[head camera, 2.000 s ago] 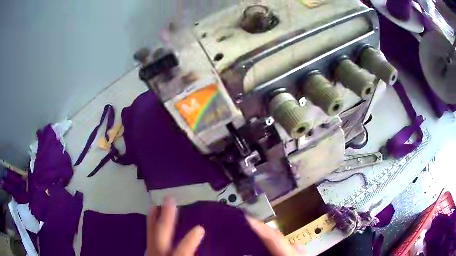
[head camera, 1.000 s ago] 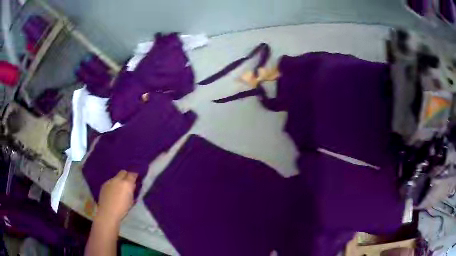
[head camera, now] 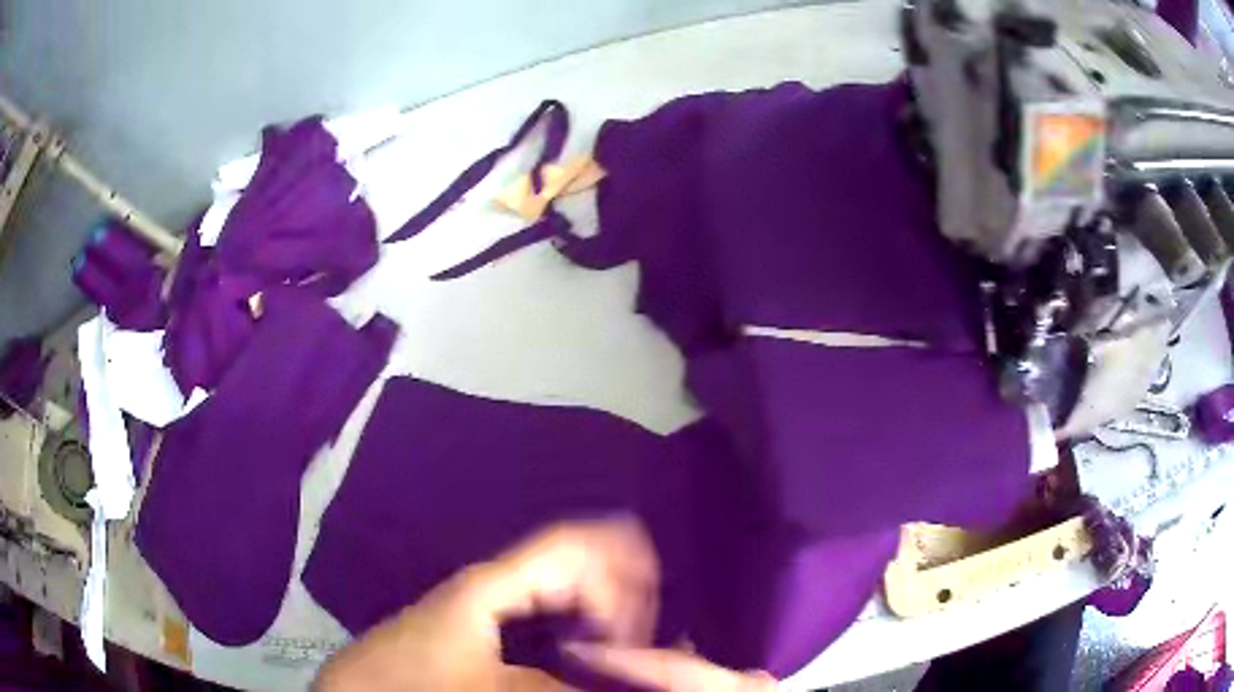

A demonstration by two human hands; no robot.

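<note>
My left hand point(head camera: 568, 588), blurred, is at the bottom centre with its fingers curled around a small dark purple fold of fabric point(head camera: 541, 641). A finger beside it at the bottom edge may belong to my right hand; I cannot tell. Beneath lies a large purple panel point(head camera: 474, 493). Another purple panel point(head camera: 237, 466) lies at the left. Joined or overlapping purple panels point(head camera: 866, 433) reach the overlock machine point(head camera: 968, 176) at the right. The needle area point(head camera: 1042, 338) is partly hidden.
Crumpled purple pieces point(head camera: 291, 223) and white scraps point(head camera: 142, 372) lie at the far left. Thin purple strips point(head camera: 474, 176) lie near the back. A yellow wooden edge strip point(head camera: 981, 575) and a thread tuft point(head camera: 1116, 541) are at the front right. A red crate point(head camera: 1171, 662) shows below.
The view swung left from the machine, then partly back right. My left hand moved from the left panel to the bottom centre. The machine-side panels now lie further left in view.
</note>
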